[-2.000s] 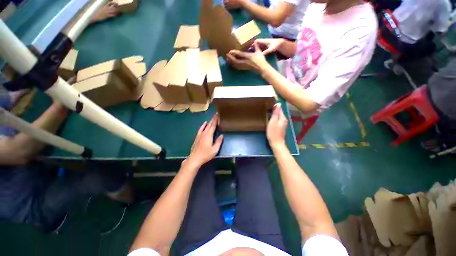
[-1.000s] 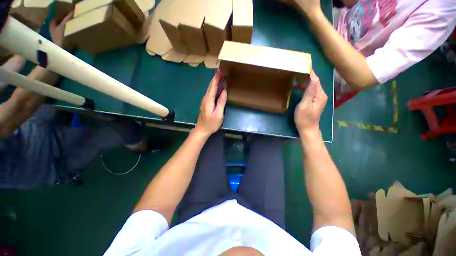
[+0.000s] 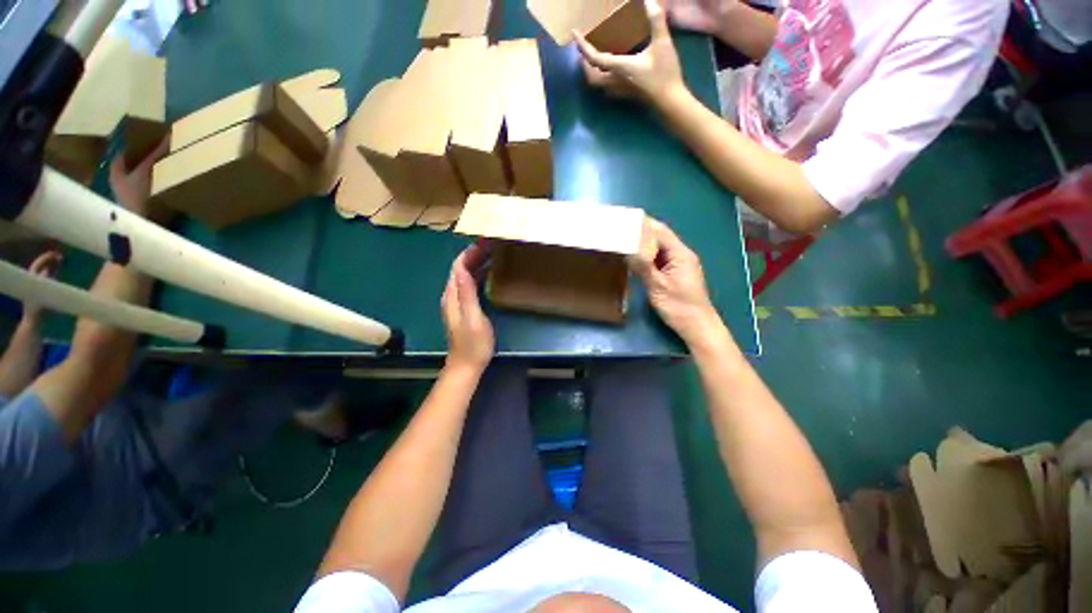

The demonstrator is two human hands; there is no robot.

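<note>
A brown mailer box (image 3: 558,285) lies on the dark green bench near its front edge, its hollow facing me. Its lid panel (image 3: 551,224) is raised over the hollow. My left hand (image 3: 467,314) is at the box's left end, fingers upright beside it, some fingertips hidden behind the lid corner. My right hand (image 3: 673,275) grips the right end, its fingers at the lid's right corner. Both hands are bare.
Several part-folded boxes (image 3: 473,120) stand beyond the box, flaps spread. A neighbour's boxes (image 3: 240,162) are at left, behind cream pipes (image 3: 240,269). A person in pink at right holds a box (image 3: 613,26). A red stool (image 3: 1030,246) and stacked blanks (image 3: 982,509) are at right.
The lid now slopes further over the hollow, and my right hand has moved onto its corner. The view has shifted. The person in pink now shows holding a box.
</note>
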